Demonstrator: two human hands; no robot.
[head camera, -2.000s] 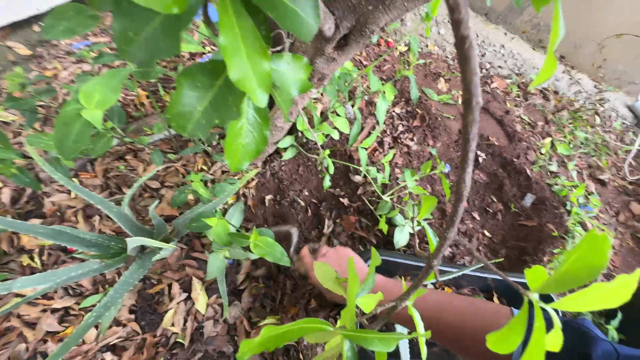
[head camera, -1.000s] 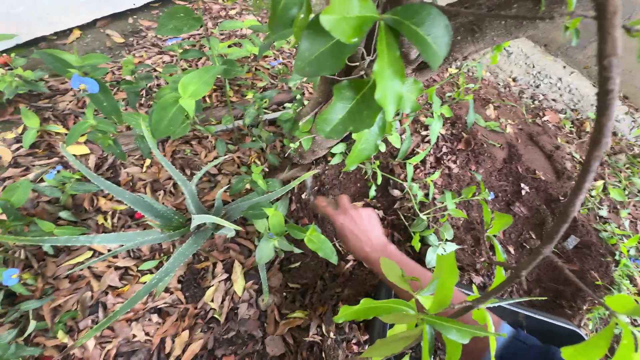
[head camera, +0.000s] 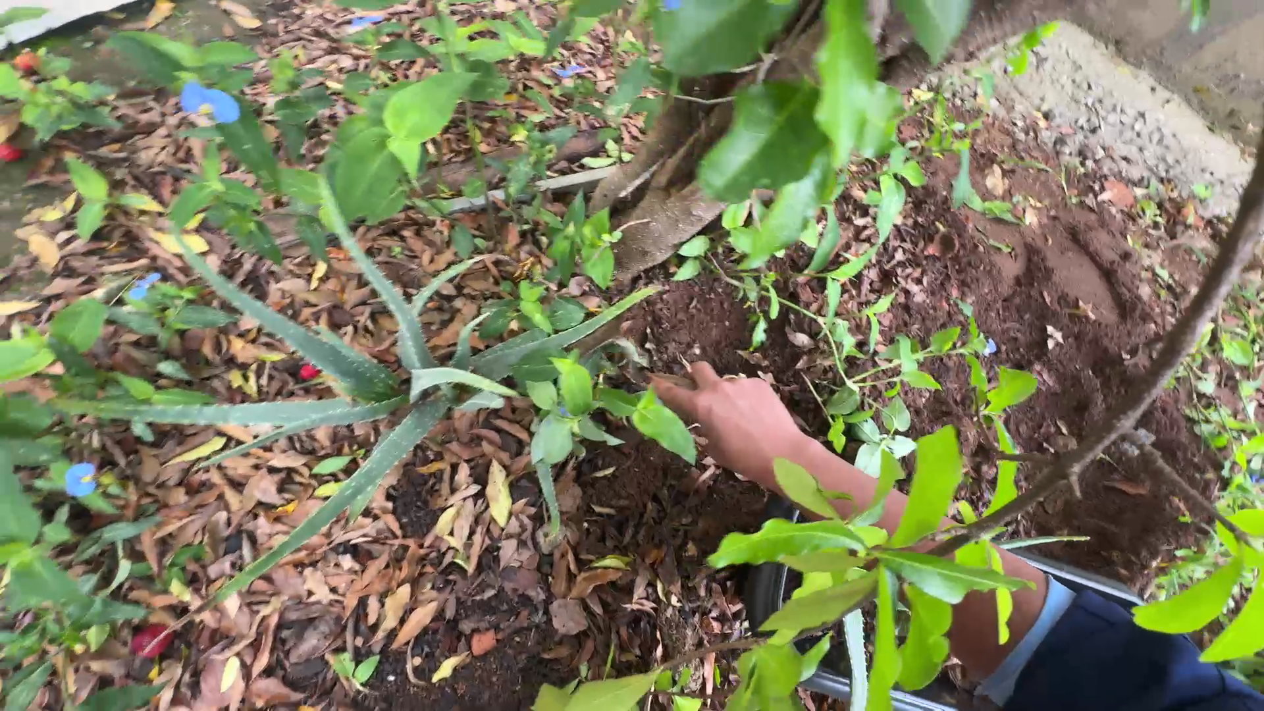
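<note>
My right hand (head camera: 736, 415) reaches in from the lower right, its fingertips low over dark soil (head camera: 691, 321) beside a small leafy plant (head camera: 568, 405). The fingers are bent together; whether something is pinched between them cannot be told. A small pale, curved piece lies just beyond the fingertips. Left of the hand spreads an aloe plant (head camera: 420, 390) with long, spiny-edged leaves, one of them pointing toward the hand. Under my forearm is a black container (head camera: 780, 583), partly hidden by foliage, with a long green leaf in or over it. My left hand is out of view.
A tree trunk (head camera: 657, 217) rises behind the soil. A thin branch (head camera: 1136, 405) and leafy twigs (head camera: 928, 563) cross in front of my forearm. Dry leaves and blue-flowered weeds cover the ground at left. Turned soil (head camera: 1066, 286) and a concrete edge (head camera: 1136, 118) lie at right.
The view has shifted, bringing more of the aloe and leaf litter in. My right hand stays low at the soil between the aloe and the trailing weeds.
</note>
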